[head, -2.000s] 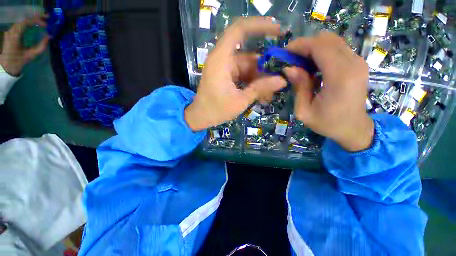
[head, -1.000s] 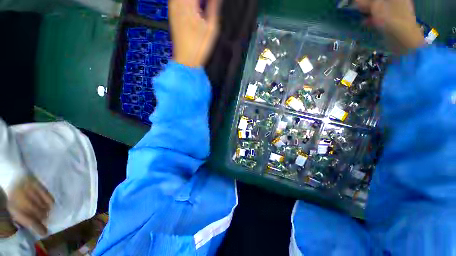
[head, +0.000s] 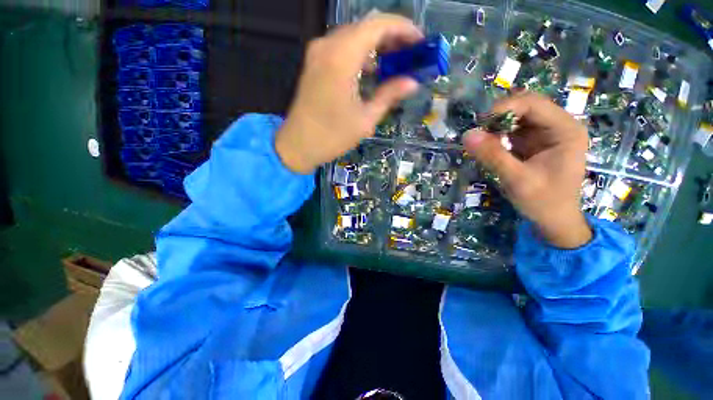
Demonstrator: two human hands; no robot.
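My left hand (head: 336, 98) holds a deep blue housing (head: 413, 61) between thumb and fingers above the clear compartment tray (head: 500, 162). My right hand (head: 539, 148) pinches a small green board assembly (head: 499, 122) with metal parts, to the right of and a little lower than the housing. The two pieces are apart. A white and orange battery (head: 438, 119) shows between the hands; I cannot tell if it is joined to the board. The tray's pockets hold boards, batteries and small white-edged frames.
A black tray (head: 254, 86) with rows of blue housings (head: 156, 101) stands on the left of the green bench (head: 51, 141). A blue part with wires (head: 696, 23) lies at the far right. A person's white garment (head: 109, 336) and a cardboard box (head: 59, 332) show lower left.
My left hand has come from the black tray to above the clear tray with a blue housing. My right hand has come back from the far right and now pinches a board assembly.
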